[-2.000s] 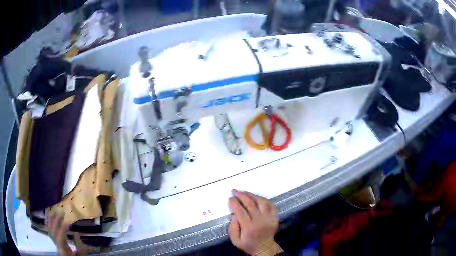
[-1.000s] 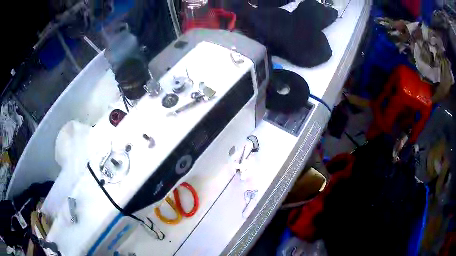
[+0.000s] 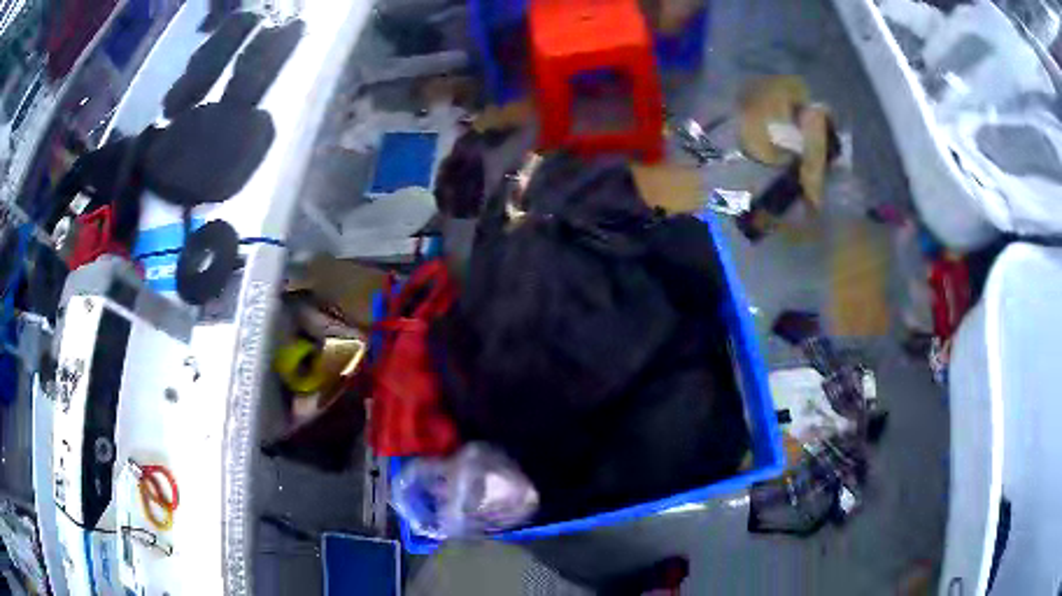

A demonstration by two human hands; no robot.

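No hand shows in the head view. Nearest in front of me, a blue plastic crate (image 3: 763, 402) stands on the grey floor. A large heap of black cloth (image 3: 582, 338) fills it. A red cloth or bag (image 3: 408, 390) lies at the crate's left side. A clear plastic bag (image 3: 472, 495) with pale contents lies at its near left corner. The picture is blurred, so the fold edges of the black cloth cannot be told.
A red plastic stool (image 3: 594, 70) stands beyond the crate. At left are the white sewing table (image 3: 192, 454), sewing machine (image 3: 99, 396), orange-red scissors (image 3: 157, 495), black disc (image 3: 207, 262) and dark panels (image 3: 210, 151). Scraps litter the floor. Another white table (image 3: 1025, 408) stands at right.
The view has swung right and down from the sewing table to the floor crate. Both hands, seen at the table two seconds ago, are out of the picture.
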